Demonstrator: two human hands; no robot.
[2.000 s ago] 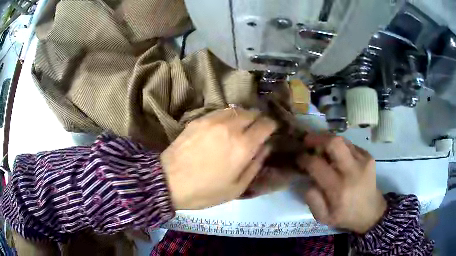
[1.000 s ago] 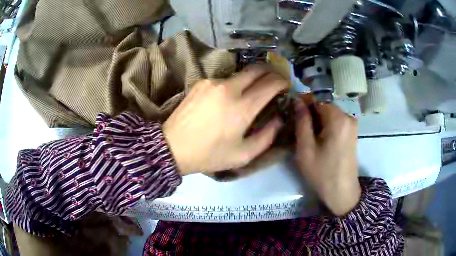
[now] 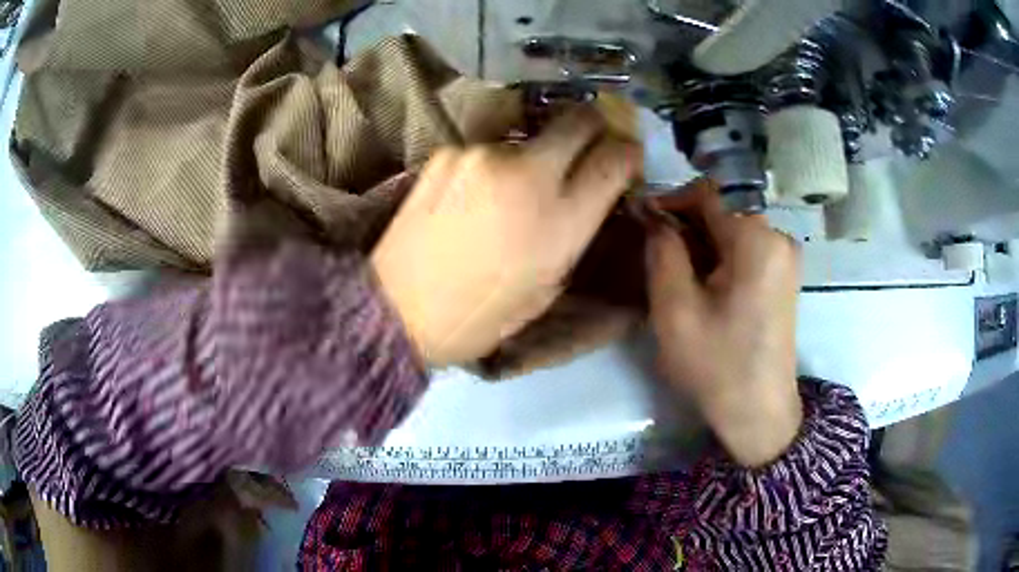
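Note:
The brown corduroy garment lies heaped on the left of the table and runs under my left hand. Its tubular end lies between my two hands, in front of the machine's foot area. My left hand is closed on this cloth, its fingertips beside the tan-yellow piece. My right hand pinches the cloth's right edge between thumb and fingers. The presser foot and the needle are hidden or too blurred to tell.
The pale sewing machine head stands behind my hands. Cream-white ribbed knobs and metal discs are right of it. The white table has a printed ruler along its curved front edge.
The view has shifted, so the machine and garment sit higher in the picture. Both hands have moved closer together around the cloth's edge, and the left hand has moved nearer the tan-yellow piece.

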